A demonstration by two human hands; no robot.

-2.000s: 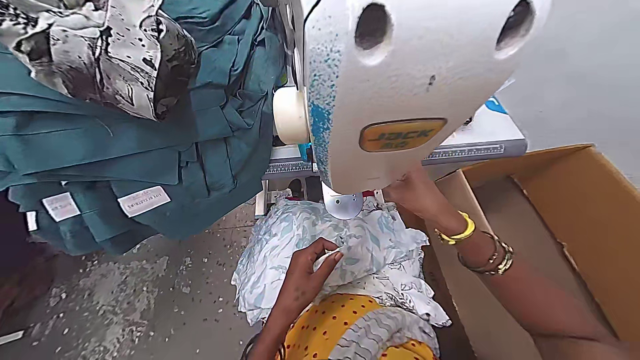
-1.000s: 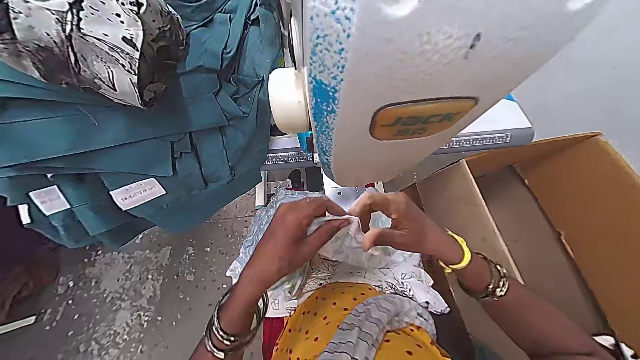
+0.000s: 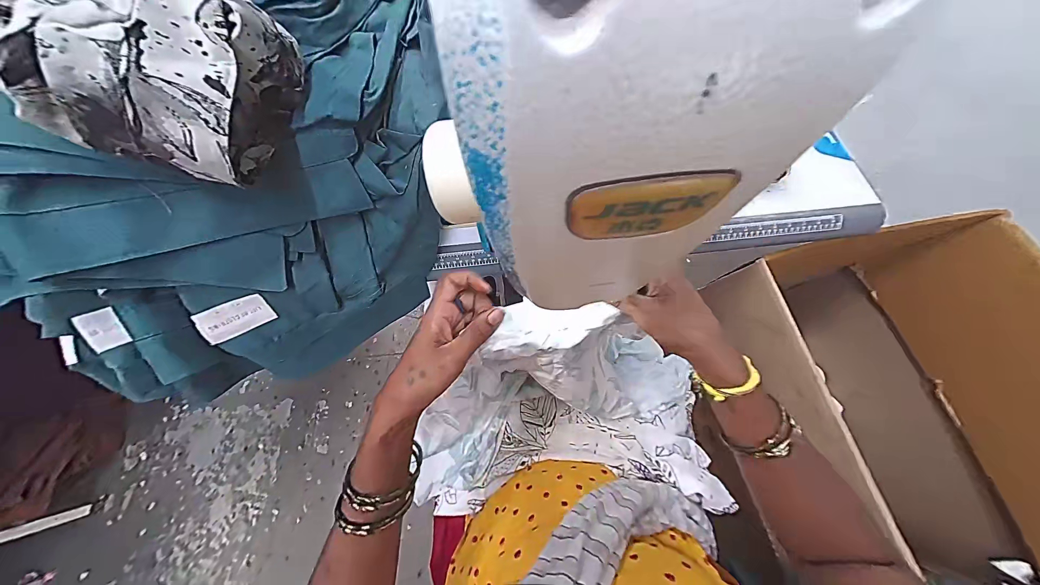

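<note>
A white Jack sewing machine head [image 3: 617, 122] fills the upper middle, above both hands. Below it, pale printed fabric [image 3: 561, 390] lies bunched over the lap, with its white edge raised under the machine's front end. My left hand [image 3: 455, 333] pinches the left end of that edge between thumb and fingers. My right hand [image 3: 670, 313] grips the other end at the machine's right side; its fingertips are partly hidden behind the head. The needle area is hidden by the machine head.
Teal garments with white labels [image 3: 325, 203] are piled at left, a black-and-white printed cloth [image 3: 162, 81] on top. An open cardboard box [image 3: 951, 301] stands at right. The machine bed with a ruler strip [image 3: 772, 231] shows behind the head.
One second ago my hands were close together on the cloth below the machine; now they are apart, with the white edge stretched between them. The view has shifted slightly.
</note>
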